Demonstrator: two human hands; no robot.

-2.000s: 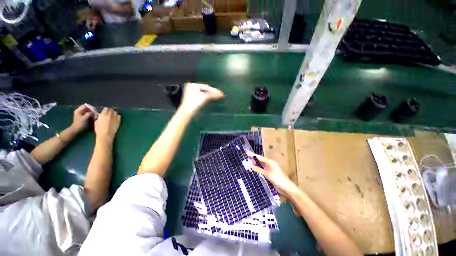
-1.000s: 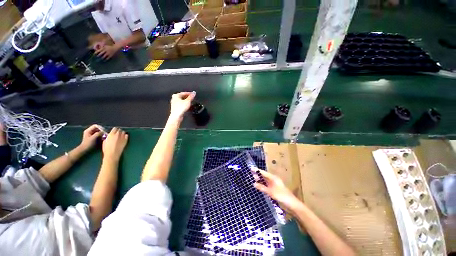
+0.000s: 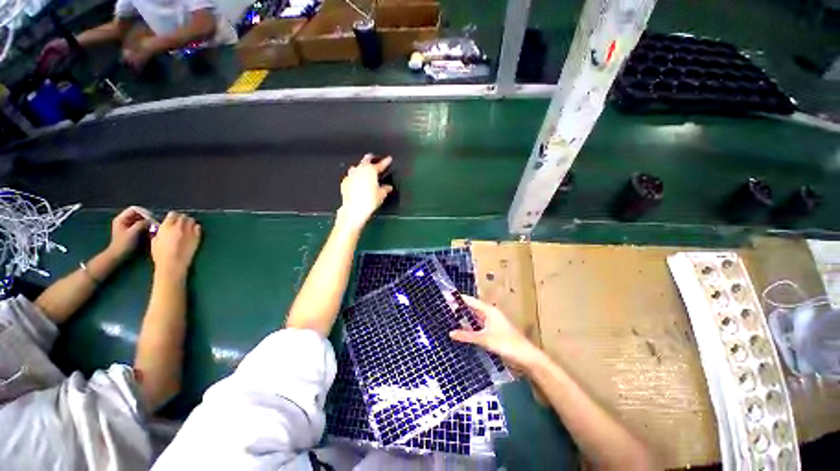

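Observation:
My right hand point(image 3: 490, 331) holds the right edge of a dark gridded adhesive sheet point(image 3: 414, 350), tilted over a stack of similar sheets point(image 3: 373, 267) on the green bench. White gaps show at the stack's lower right. My left hand point(image 3: 366, 190) reaches over the belt, its fingers at a black cylindrical housing point(image 3: 390, 189) that it mostly hides. Whether the fingers grip it or only touch its top cannot be told. No adhesive pad can be made out at the fingertips.
More black cylinders point(image 3: 641, 195) stand on the belt at right, behind a white post point(image 3: 576, 110). Cardboard point(image 3: 608, 340) and strips of round parts point(image 3: 744, 354) lie right. A neighbour's hands point(image 3: 155, 235) and white cables point(image 3: 28, 230) are left. A blister tray point(image 3: 700, 78) lies beyond.
My left hand has moved right and come down onto a cylinder. The cylinders on the belt have shifted right. My right hand still holds the sheet.

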